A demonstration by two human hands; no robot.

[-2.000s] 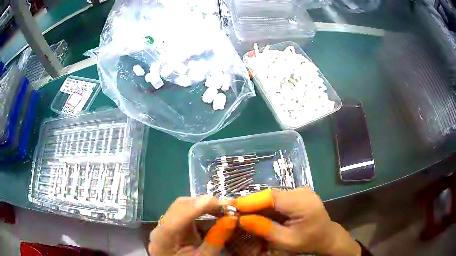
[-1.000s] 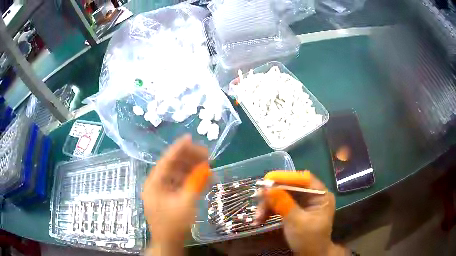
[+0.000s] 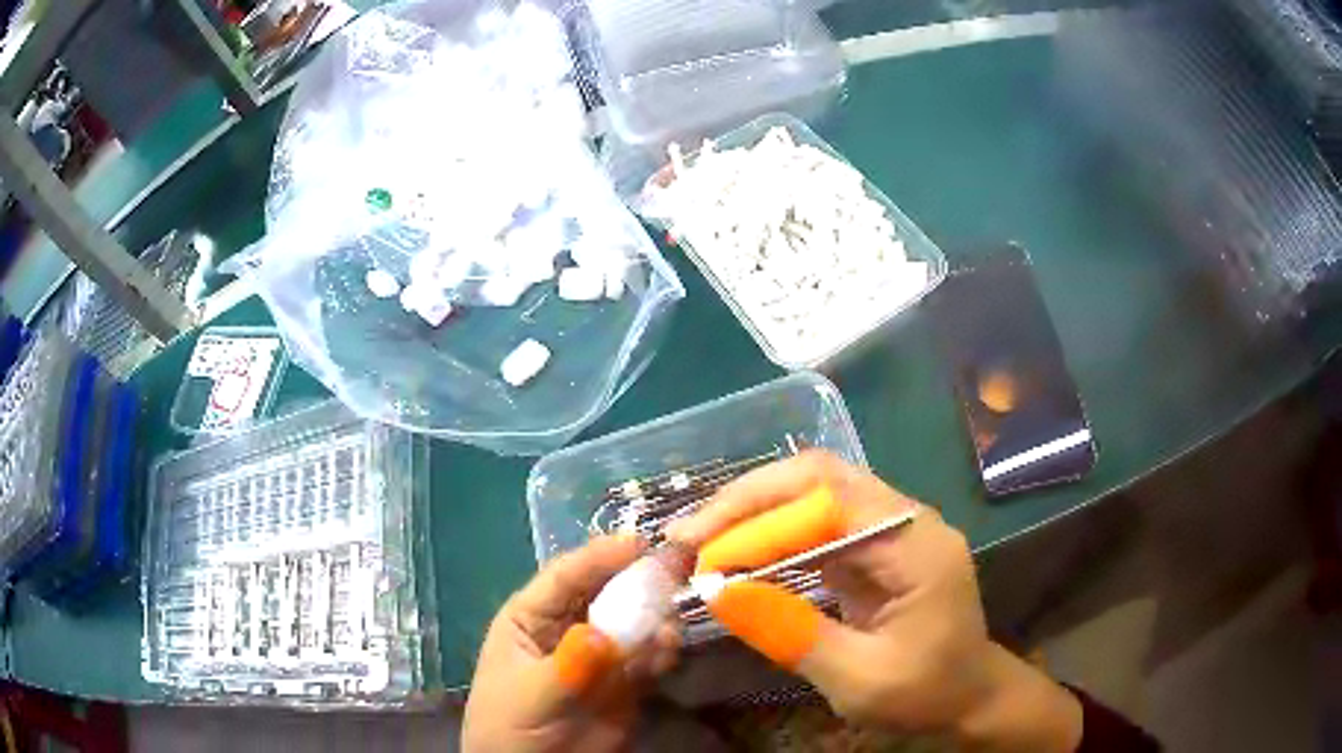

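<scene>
My right hand (image 3: 868,603), with orange finger cots, grips a thin metal rod (image 3: 839,555) with a white end pointing left. My left hand (image 3: 567,633), also with an orange cot, holds a chunky white cap (image 3: 634,600) against the rod's white end. Whether the rod has entered the cap cannot be told. Both hands are over the near edge of the clear rod container (image 3: 552,493), partly hiding the rods in it. The large open poly bag (image 3: 486,397) of white caps lies behind, one cap (image 3: 524,362) apart near its mouth.
A container of white sleeves (image 3: 795,243) stands behind the rods. A black smartphone (image 3: 1019,375) lies at right. A filled blister tray (image 3: 280,552) and small labelled box (image 3: 231,380) are at left, blue-edged trays (image 3: 81,471) far left. Empty clear trays (image 3: 707,66) stand behind.
My left hand has moved from its raised place near the bag down beside my right hand and now holds a white cap. My right hand has turned slightly with the rod. One cap lies nearer the bag's mouth.
</scene>
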